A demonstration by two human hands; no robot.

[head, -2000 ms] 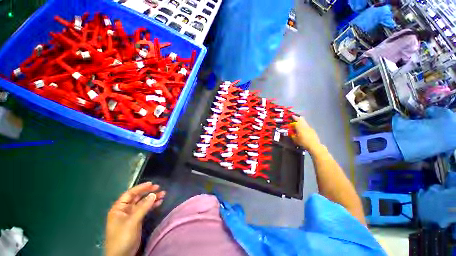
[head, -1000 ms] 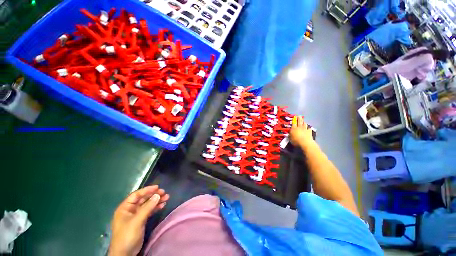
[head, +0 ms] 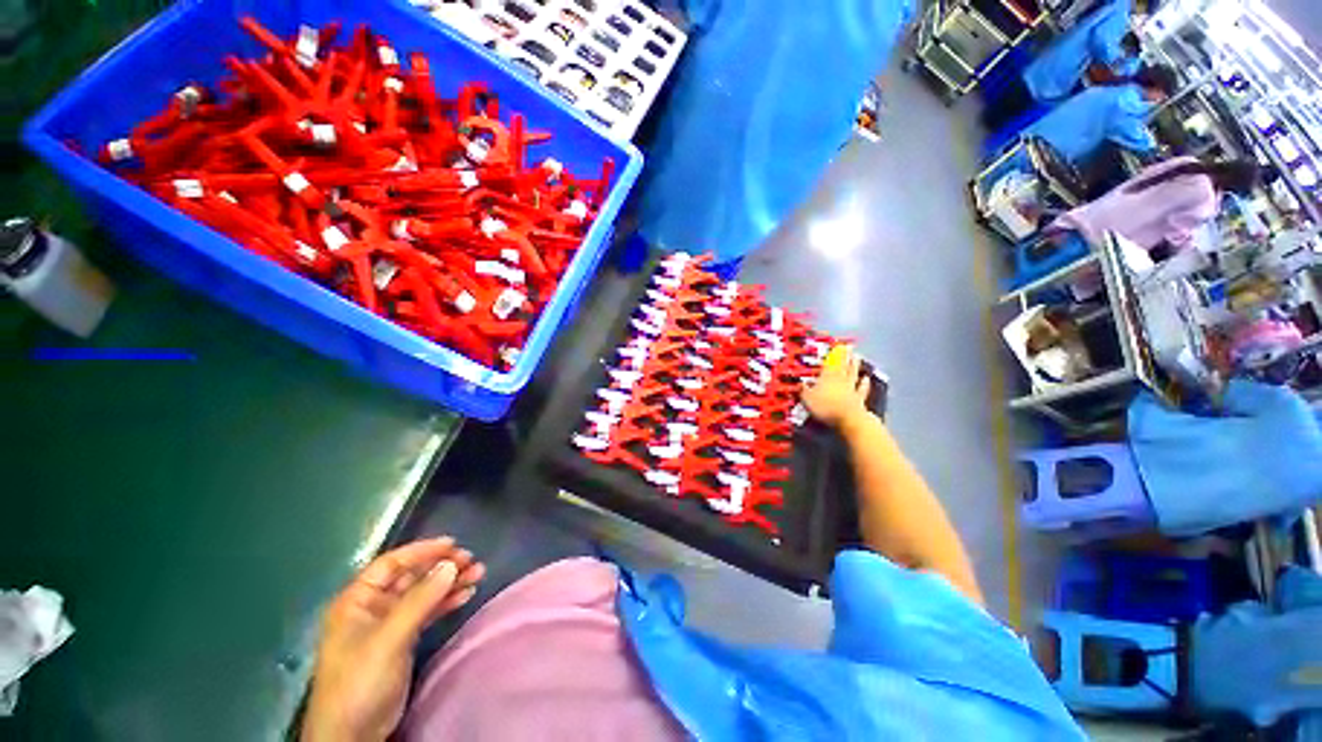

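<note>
The black clamp tray [head: 802, 500] lies low at centre right, with rows of red spring clamps [head: 693, 384] standing in it, their white-tipped jaws showing. My right hand [head: 838, 389], with yellow finger cots, reaches onto the tray's right side at the end of the rows. Its fingertips are at the clamps; whether it grips one is too small to tell. My left hand [head: 403, 609] hovers beside the bench edge with fingers loosely curled and nothing visible in it.
A large blue bin [head: 493, 392] of loose red clamps stands on the green bench [head: 218, 507]. A white parts tray [head: 660, 65] is beyond it. A white bottle [head: 61, 283], blue stick [head: 116, 355] and crumpled wipe [head: 26, 635] lie left. A person in blue [head: 761, 131] is ahead.
My right hand has moved slightly left and inward over the tray, and its fingers look more spread. My left hand has hardly moved. The view has shifted a little.
</note>
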